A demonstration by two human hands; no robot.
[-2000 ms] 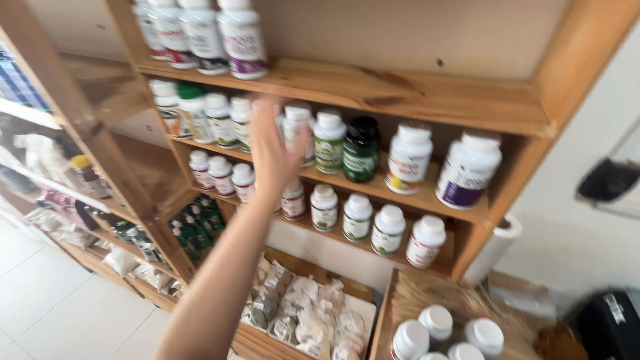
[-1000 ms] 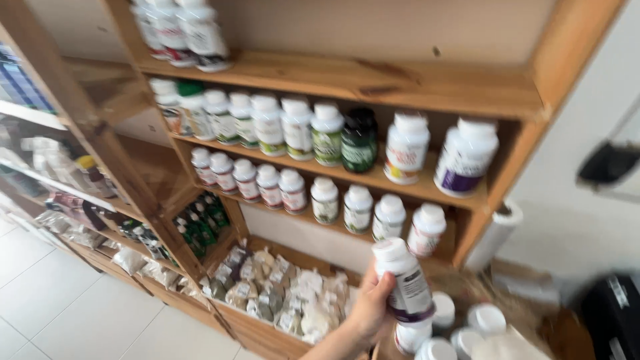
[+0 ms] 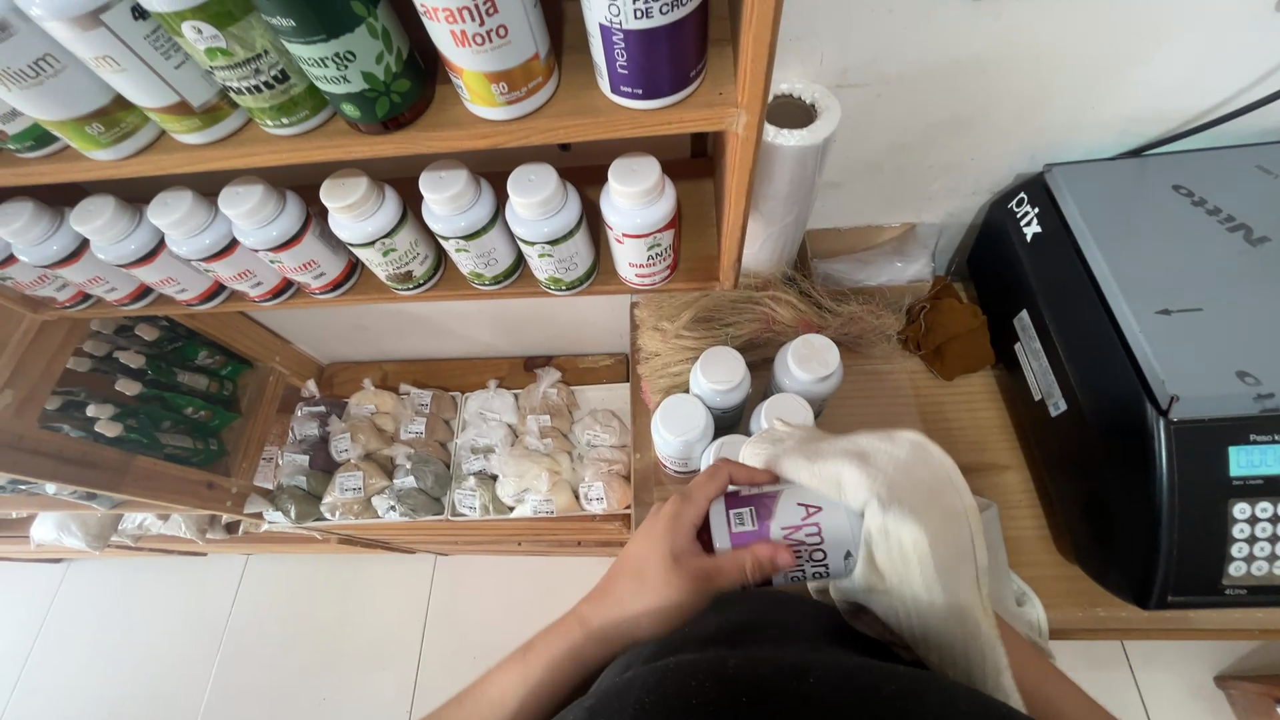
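Observation:
A white supplement bottle with a purple label (image 3: 765, 530) lies tilted in my left hand (image 3: 690, 560), whose fingers wrap its base end. A cream cloth (image 3: 925, 490) covers the bottle's other end and hides my right hand; only the right forearm (image 3: 1045, 675) shows below the cloth. Right behind the held bottle, several white-capped bottles (image 3: 720, 380) stand upright on the wooden counter (image 3: 885, 400).
Shelves with rows of supplement bottles (image 3: 550, 225) rise at the upper left. Bagged powders (image 3: 360, 460) fill trays below. A black scale (image 3: 1050, 400) stands at the right, a plastic bag roll (image 3: 790, 180) and dried straw-like bundle (image 3: 740, 325) behind the counter bottles.
My left hand reached toward the shelves, then held a bottle up by the counter bottles. Now the bottle is tilted low, against the cloth. The view has moved nearer the counter.

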